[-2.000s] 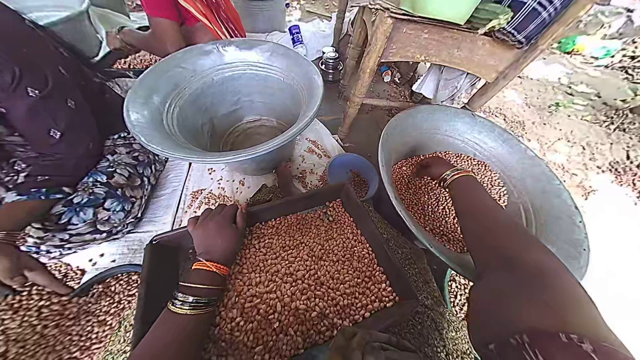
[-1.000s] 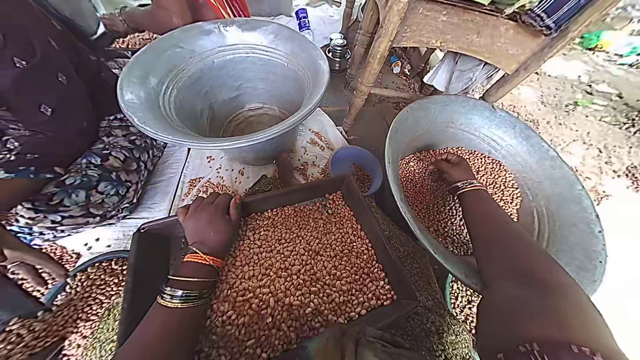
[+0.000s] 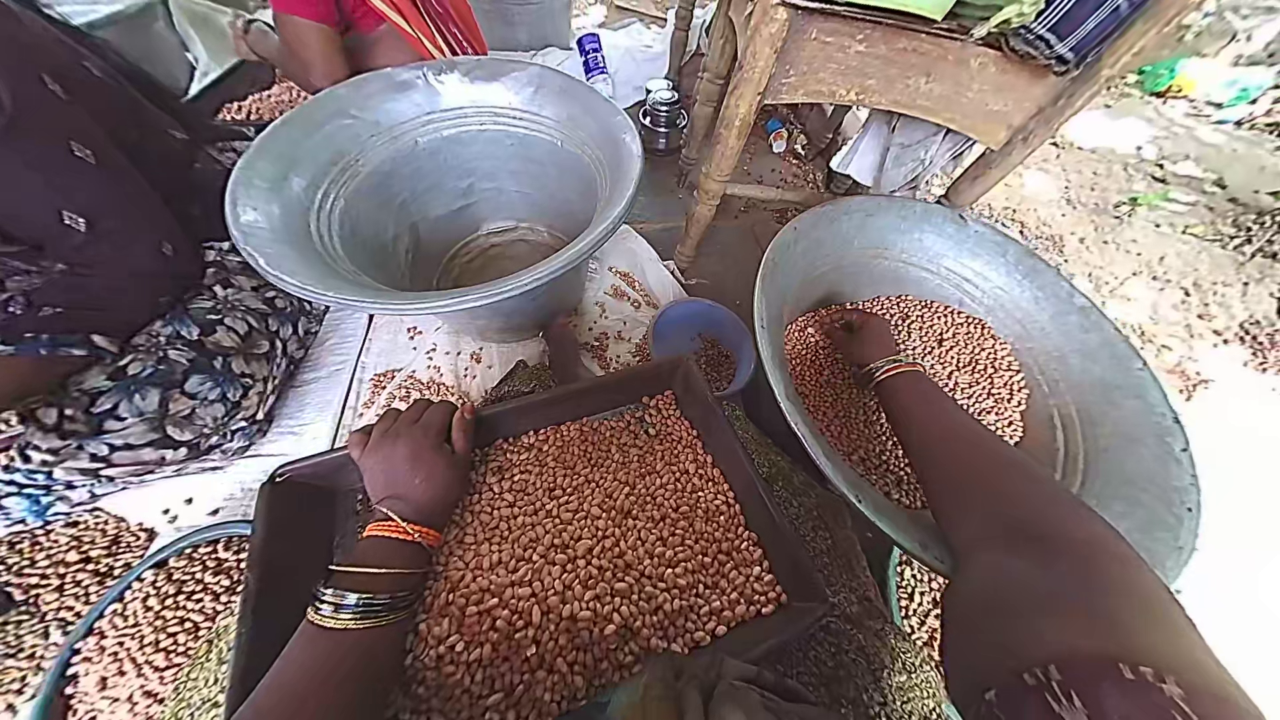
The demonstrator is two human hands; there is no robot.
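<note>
My left hand (image 3: pixel 415 462) lies over the far left rim of a dark square tray (image 3: pixel 725 465), its fingers curled on the edge. Shelled peanuts (image 3: pixel 590 550) are spread over the tray. My right hand (image 3: pixel 858 338) is in the wide metal basin (image 3: pixel 1110 440) on the right, its fingers partly sunk at the left side of the peanuts (image 3: pixel 960 370) there; whether it grips any cannot be told. Bangles circle both wrists. A large metal basin (image 3: pixel 390 180) with nothing seen in it stands beyond the tray, and a small blue bowl (image 3: pixel 735 325) holding small brownish pieces sits between tray and right basin.
A wooden chair (image 3: pixel 890 75) bearing folded cloth stands behind the basins. A seated person in dark clothing (image 3: pixel 90 190) is at the left, beside a blue-rimmed container (image 3: pixel 75 640) of peanuts. Another person's arm (image 3: pixel 310 50) shows at the top left. A small steel pot (image 3: pixel 662 120) stands near the chair.
The hand of the person at the left, seen over the peanuts earlier, is no longer in sight there. My left hand stays on the tray rim and my right hand stays in the basin.
</note>
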